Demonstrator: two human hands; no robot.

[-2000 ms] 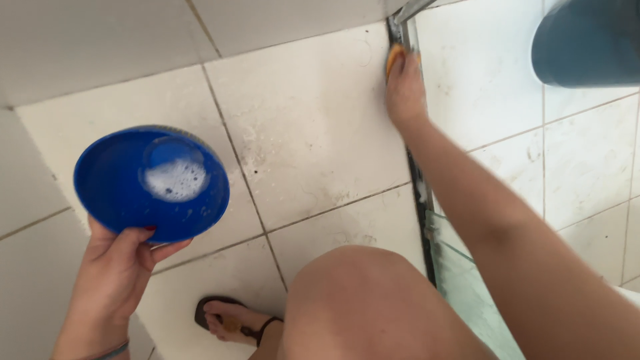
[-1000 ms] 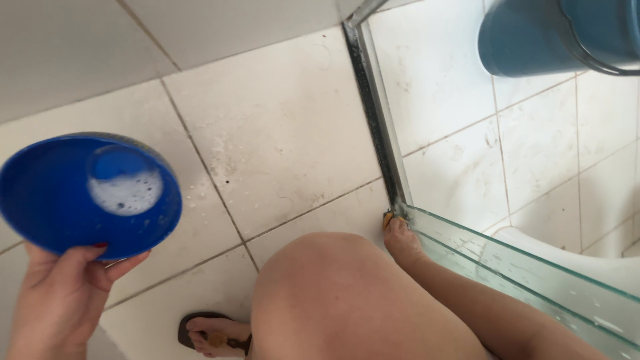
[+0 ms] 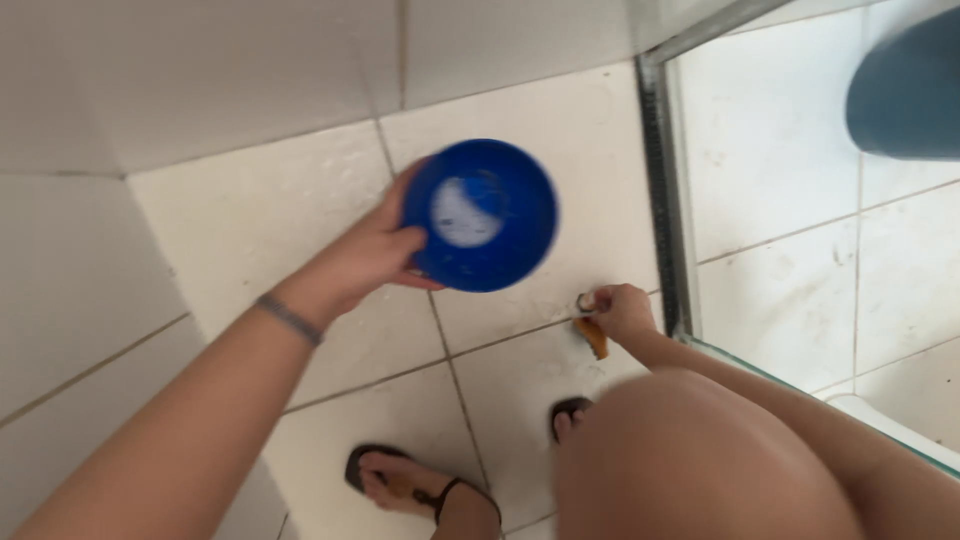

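A round blue bowl (image 3: 525,225) with white suds inside is held up over the floor near the middle of the view. My left hand (image 3: 394,244) grips its left rim, thumb on the near side. To the lower right, my right hand (image 3: 619,309) has its fingers closed on a small pale piece (image 3: 586,302), blurred, too small to name. An orange-yellow sponge (image 3: 592,338) with a dark side hangs just below those fingers; whether the two are one item I cannot tell.
A dark metal door track (image 3: 660,195) with glass panels runs along the right. Beyond it stands a blue bucket (image 3: 911,94). My sandaled foot (image 3: 397,480) and bent knee (image 3: 675,465) are below, on white floor tiles (image 3: 337,337). Tiled walls (image 3: 247,82) rise at the left and top.
My left hand has brought the bowl rightward, closer to the door track. My right hand has left the track's lower end and is now over the floor tiles to its left.
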